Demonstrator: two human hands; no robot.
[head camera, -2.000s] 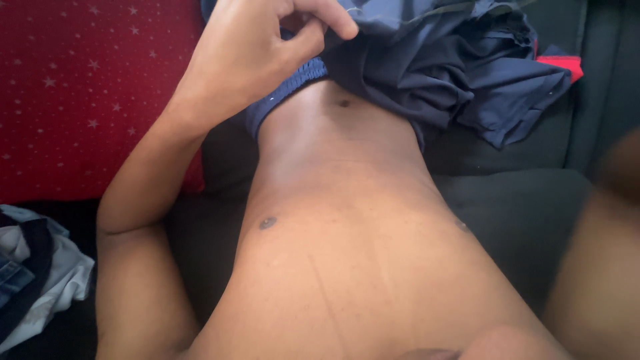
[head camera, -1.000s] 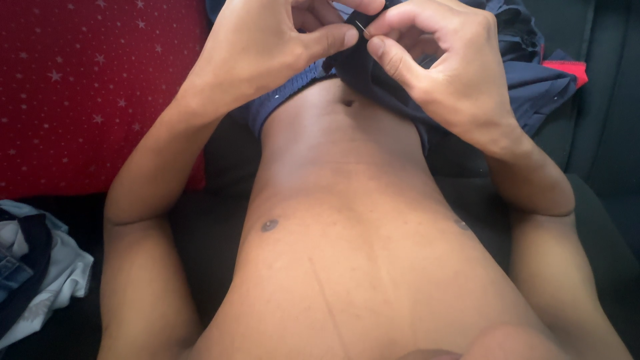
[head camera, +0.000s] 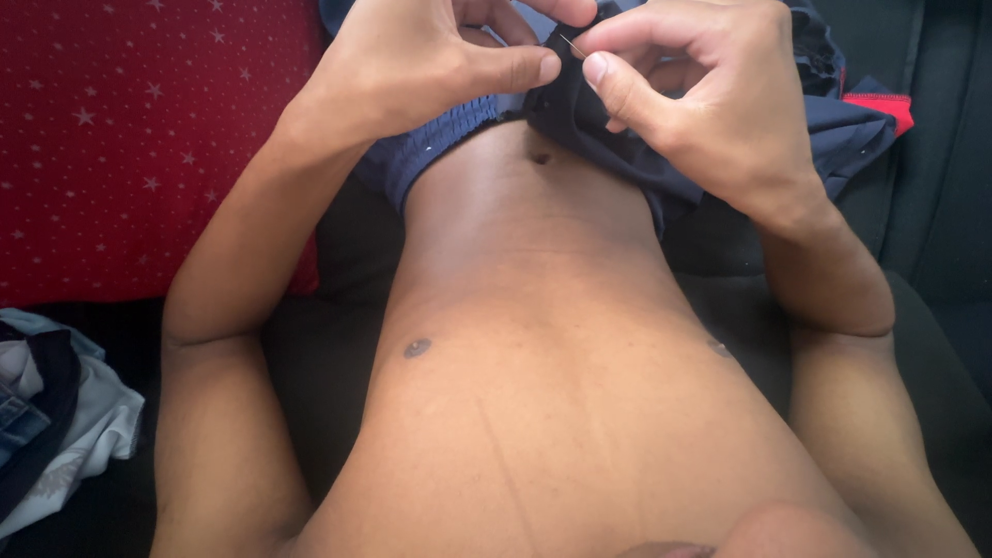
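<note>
At the top of the view my right hand (head camera: 697, 101) pinches a thin sewing needle (head camera: 572, 45) between thumb and forefinger, its tip pointing up and left. Just left of it, my left hand (head camera: 457, 70) holds a fold of dark navy cloth (head camera: 570, 93) by thumb and fingers. The cloth lies over my lap, and part of it spreads to the right, where a red edge (head camera: 883, 108) shows. Blue shorts with a gathered waistband (head camera: 442, 139) are around my waist. Any thread is too fine to make out.
A red cushion with white stars (head camera: 139, 155) lies at the left. Below it is a pile of crumpled clothes (head camera: 85, 434), white, navy and denim. A dark padded seat (head camera: 349, 240) is beneath and beside my body.
Two seconds ago my right hand was out of view and its arm blurred at the right; it has come up to the cloth beside my left hand.
</note>
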